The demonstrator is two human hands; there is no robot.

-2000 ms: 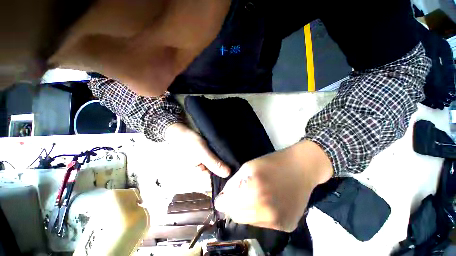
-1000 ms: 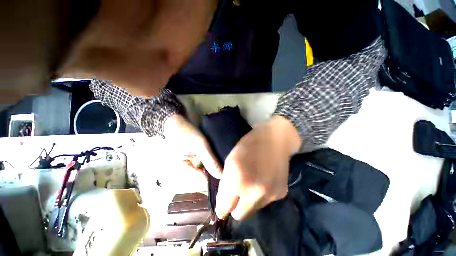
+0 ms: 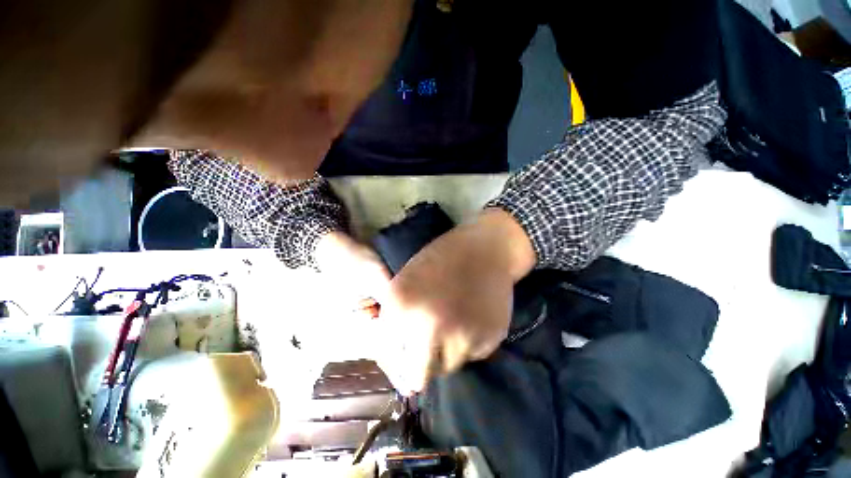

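The part-sewn black bag body (image 3: 504, 401) lies bunched at the needle area (image 3: 411, 425) and spreads right over the table. It has short shiny zip lines. A narrower black part shows above my hands. My left hand (image 3: 457, 299), on the picture's right, is closed on the black cloth just above the needle area, slightly blurred. My right hand (image 3: 350, 266), on the picture's left, lies against the cloth beside it. Its fingertips are blurred and partly hidden behind my left hand, so its grip is unclear. The presser foot is hard to make out.
The cream machine head (image 3: 219, 415) and red-and-dark tools (image 3: 121, 359) are at lower left, with brownish bed plates (image 3: 350, 380) beside the needle area. Stacked black panels (image 3: 784, 103) are upper right, other black pieces (image 3: 807, 261) far right. A large blurred skin-toned shape covers the upper left.
The bag body has turned and spread to the lower right, and less cloth shows above my hands. My left hand has moved left and up, closer to my right hand.
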